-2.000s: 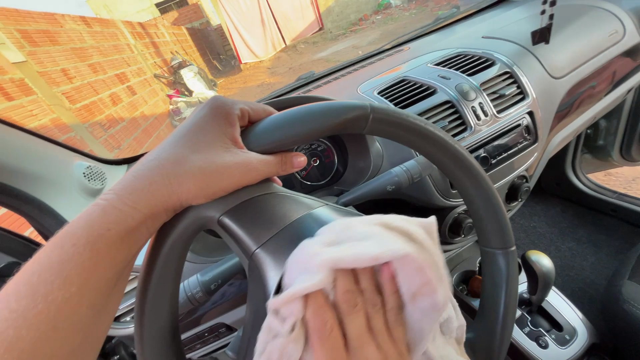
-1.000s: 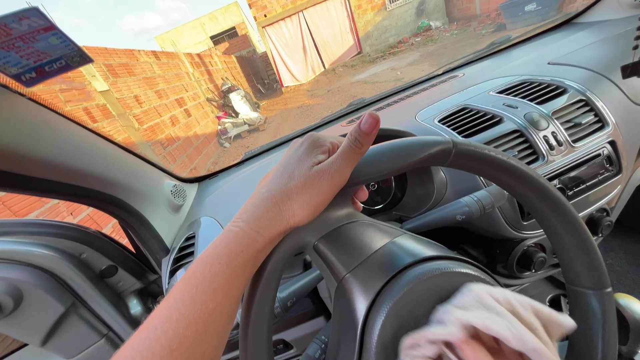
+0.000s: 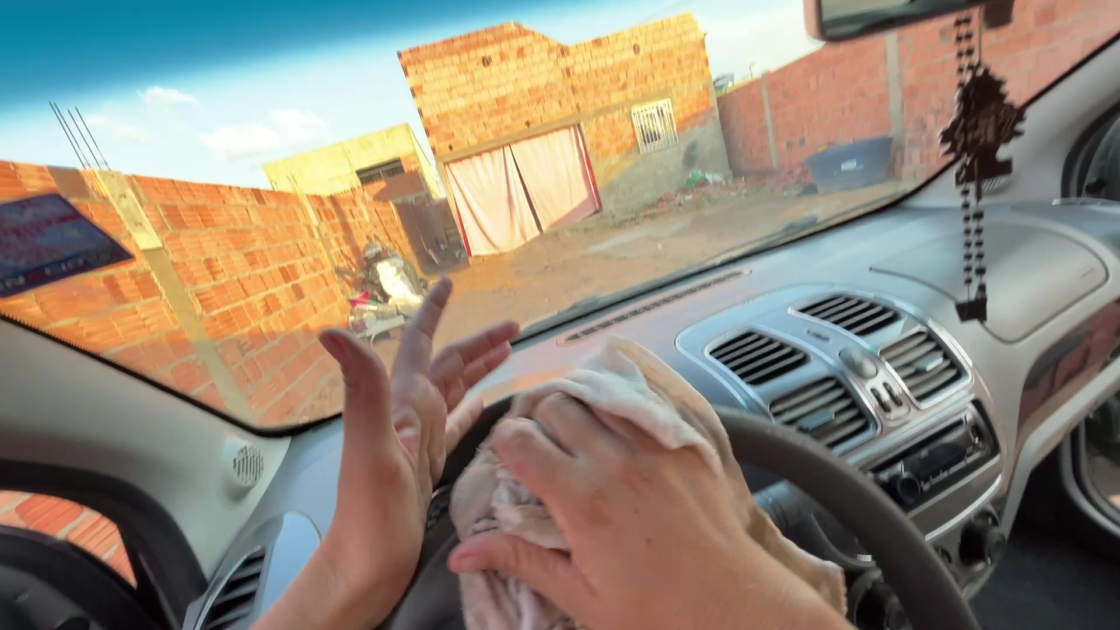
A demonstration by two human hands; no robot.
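Observation:
My right hand (image 3: 612, 490) grips a crumpled, stained whitish cloth (image 3: 647, 385) over the upper part of the dark steering wheel (image 3: 840, 481). The cloth covers that stretch of the rim and hangs down at the right. Just left of it, my left hand (image 3: 402, 411) is raised with its fingers spread, palm toward the cloth, holding nothing. The wheel's hub and the instrument dial are mostly hidden behind the hands and cloth.
Air vents (image 3: 822, 411) and a car radio (image 3: 936, 455) lie right of the wheel. A beaded ornament (image 3: 976, 131) hangs below the rear-view mirror (image 3: 892, 13). Past the windshield stand brick walls (image 3: 245, 280) and a parked motorcycle (image 3: 389, 284).
My left hand has let go of the wheel's rim and opened. My right hand has brought the cloth from the hub area up to the top of the rim. The view has tipped upward.

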